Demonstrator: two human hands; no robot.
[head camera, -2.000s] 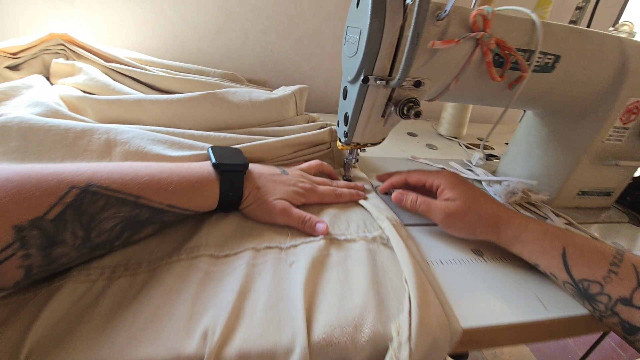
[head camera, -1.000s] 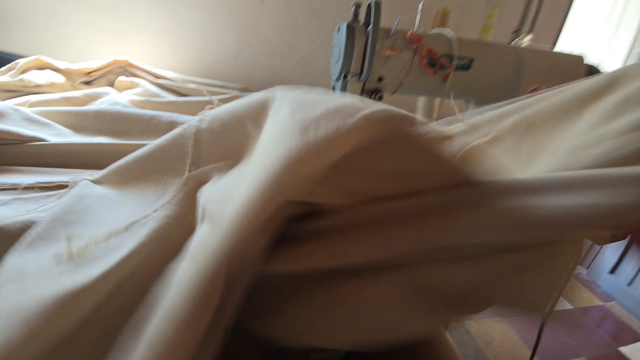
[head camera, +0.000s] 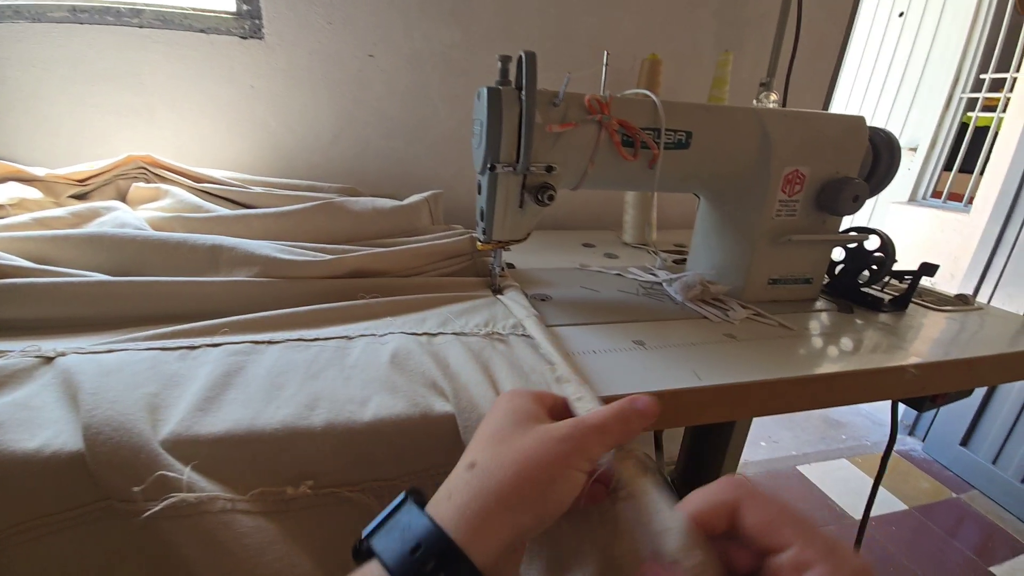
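Cream fabric (head camera: 264, 400) spreads over the left of the table and hangs past its front edge. Its folded edge runs from under the presser foot (head camera: 497, 276) of a Siruba sewing machine (head camera: 768, 192) down to my hands. My left hand (head camera: 536, 464), with a black watch at the wrist, grips this edge just in front of the table. Lower right, my right hand (head camera: 752, 520) is blurred and cut by the frame; it is at the fabric's edge, but its fingers are too unclear to read. Loose threads (head camera: 192, 492) stick out of a seam on the left.
White strips (head camera: 712, 296) lie bunched on the table (head camera: 800, 348) under the machine arm. A cream thread cone (head camera: 638, 216) stands behind the arm, and a black bobbin winder (head camera: 872, 264) sits at the right. A black cable (head camera: 880, 472) hangs over the tiled floor.
Two seconds ago both hands lay beside the needle; now they are in front of the table edge. The fabric raised across the view one second ago is lowered. The view has moved back.
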